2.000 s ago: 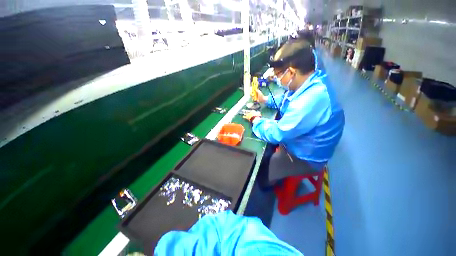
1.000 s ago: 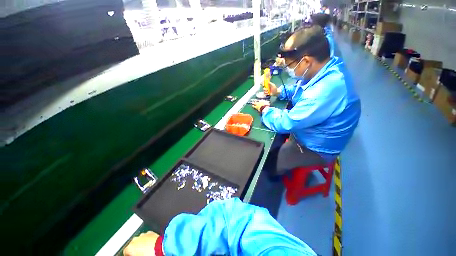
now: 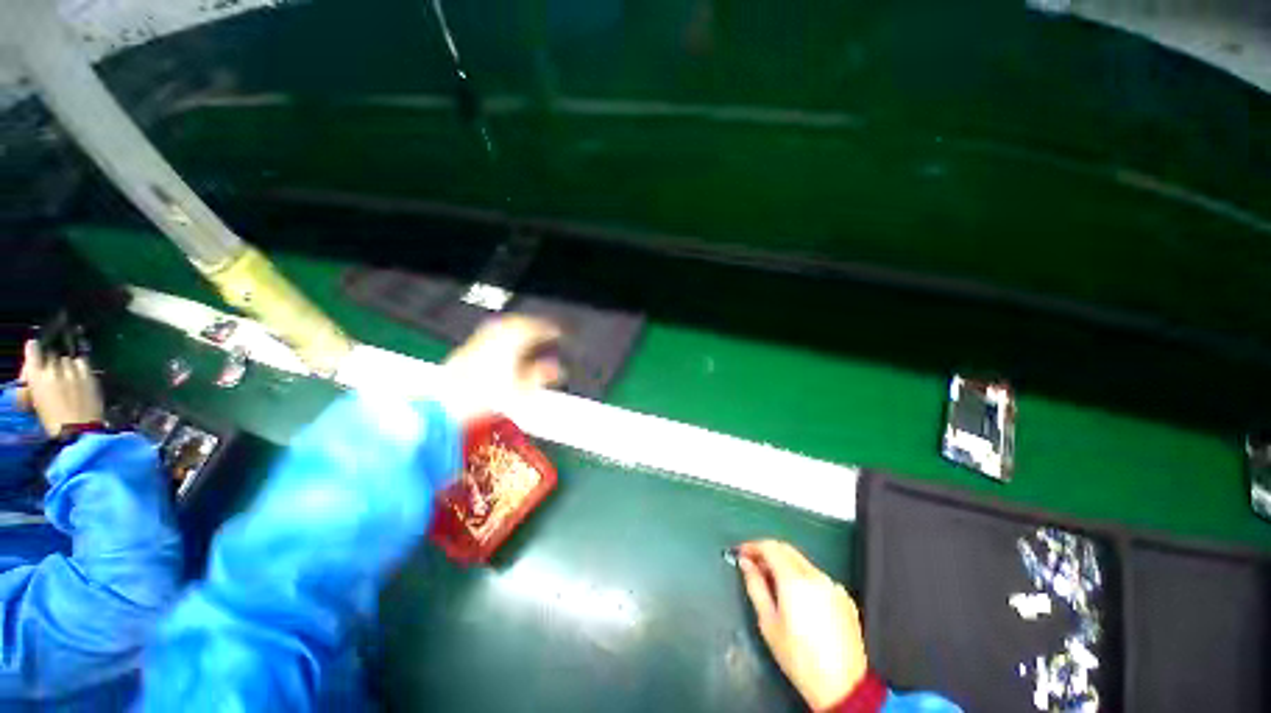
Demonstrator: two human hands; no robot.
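Note:
My left hand (image 3: 513, 357) is blurred and reaches over the white edge strip to the belt, at a long black carrier tray (image 3: 592, 332); whether it holds anything cannot be told. A small silvery piece (image 3: 487, 295) lies just beyond it. My right hand (image 3: 806, 620) is over the mat, left of the black parts tray (image 3: 931, 557), with a tiny dark item (image 3: 730, 557) pinched at its fingertips. The red parts bin (image 3: 491, 490), under my left forearm, holds gold-yellow strips. Small blue-and-white boards (image 3: 1066, 613) lie loose in the parts tray.
A phone mid-frame (image 3: 980, 426) lies on the green belt (image 3: 795, 404) behind the parts tray. Another piece is cut off at the right edge. A yellow-wrapped post (image 3: 279, 307) stands at the left. A neighbour's hand (image 3: 63, 390) and blue sleeve are at the far left.
The view has swung left and down from the neighbour on the right to the bench in front. Both my hands are now visible, the left over the belt, the right over the mat.

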